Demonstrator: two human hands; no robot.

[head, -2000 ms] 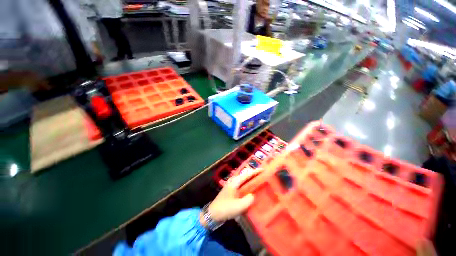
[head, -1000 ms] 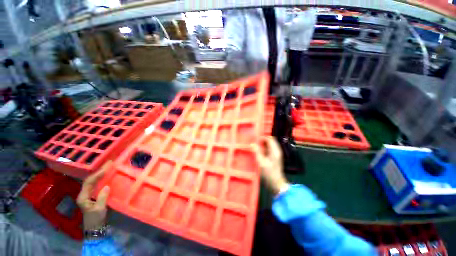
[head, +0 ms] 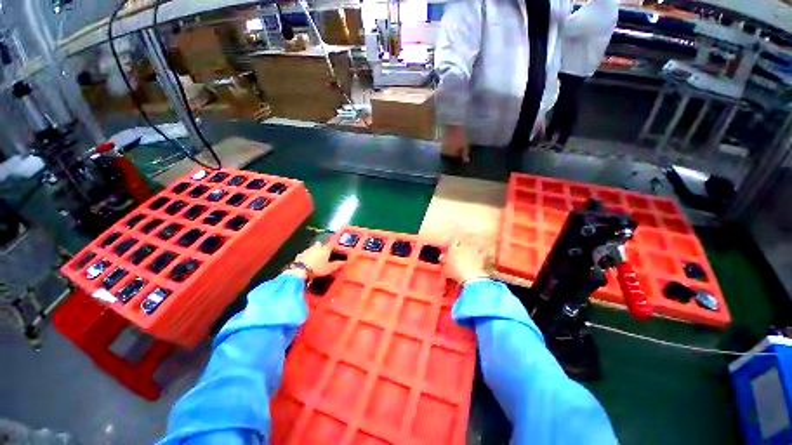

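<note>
A red parts tray (head: 378,339) lies in front of me, its far part over the green bench. Several black units (head: 400,249) sit in its far row; most pockets nearer me are empty. My left hand (head: 320,259) is on its far left edge, beside a dark unit partly hidden by the hand. My right hand (head: 469,261) is on its far right corner. Red tray surface also shows right of it, below my right hand. Both hands' fingertips are partly unclear.
A red tray stack (head: 252,252) filled with black units stands left over a red stool (head: 108,348). The press fixture (head: 573,269) with its red lever grip (head: 634,287) stands right, before another tray (head: 543,209). A blue machine (head: 764,382) is far right. A person (head: 486,69) stands opposite.
The tray was carried from the right to the left and is now lowered, lying in front of me. Both hands have moved to its far edge. The view has turned left.
</note>
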